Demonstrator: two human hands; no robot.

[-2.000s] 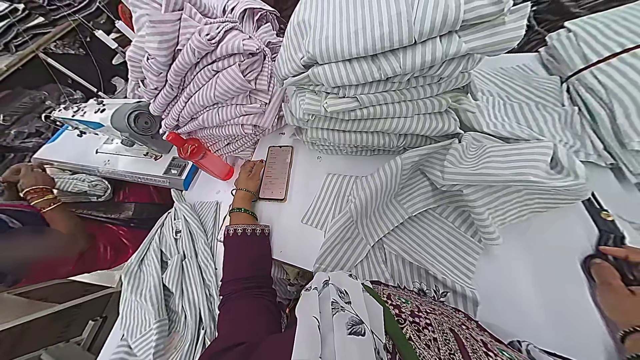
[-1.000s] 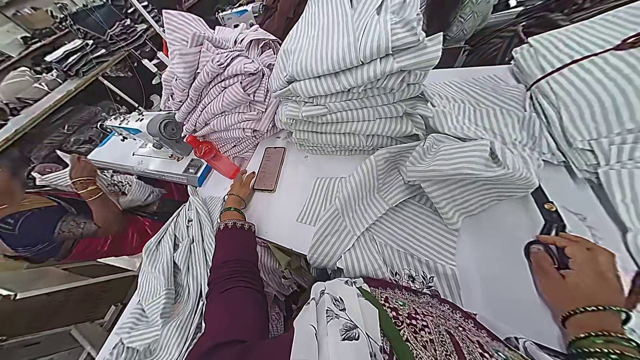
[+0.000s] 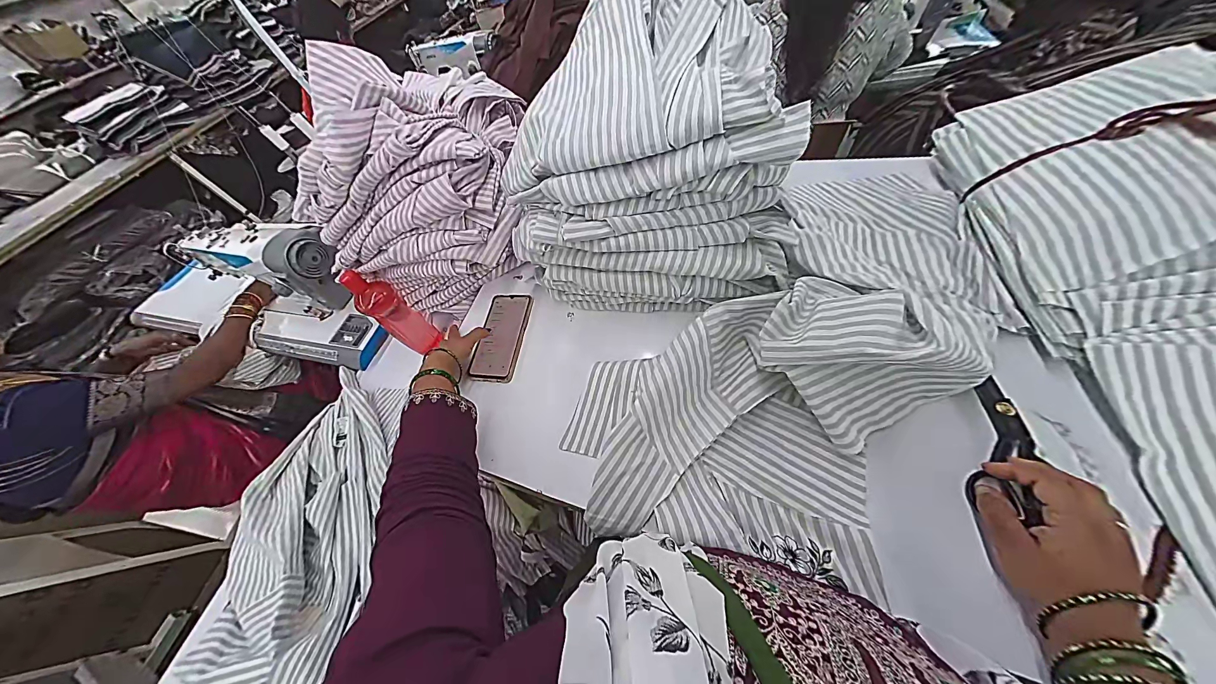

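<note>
My left hand (image 3: 456, 351) rests on the white table beside a smartphone (image 3: 501, 338), a finger near its left edge; whether it touches is hard to tell. A red plastic bottle (image 3: 391, 312) leans just behind that hand. At the right, my right hand (image 3: 1064, 532) is closed around the handles of black scissors (image 3: 1007, 418), which lie on the table with the blades pointing away, partly under striped cloth. Between my hands a grey-and-white striped garment (image 3: 722, 399) lies loosely spread. Another striped cloth (image 3: 304, 532) hangs at the table's near left side.
Folded grey-striped garments (image 3: 655, 190) stand in a tall stack behind, with a pink-striped pile (image 3: 408, 171) to their left. A tied striped bundle (image 3: 1092, 180) lies at the far right. At the left, a co-worker's hand (image 3: 242, 309) is at a sewing machine (image 3: 256, 266).
My left hand has shifted from the phone's lower left side to nearer the bottle. The co-worker's hand, raised with cloth one second ago, is now at the machine. The view has swung.
</note>
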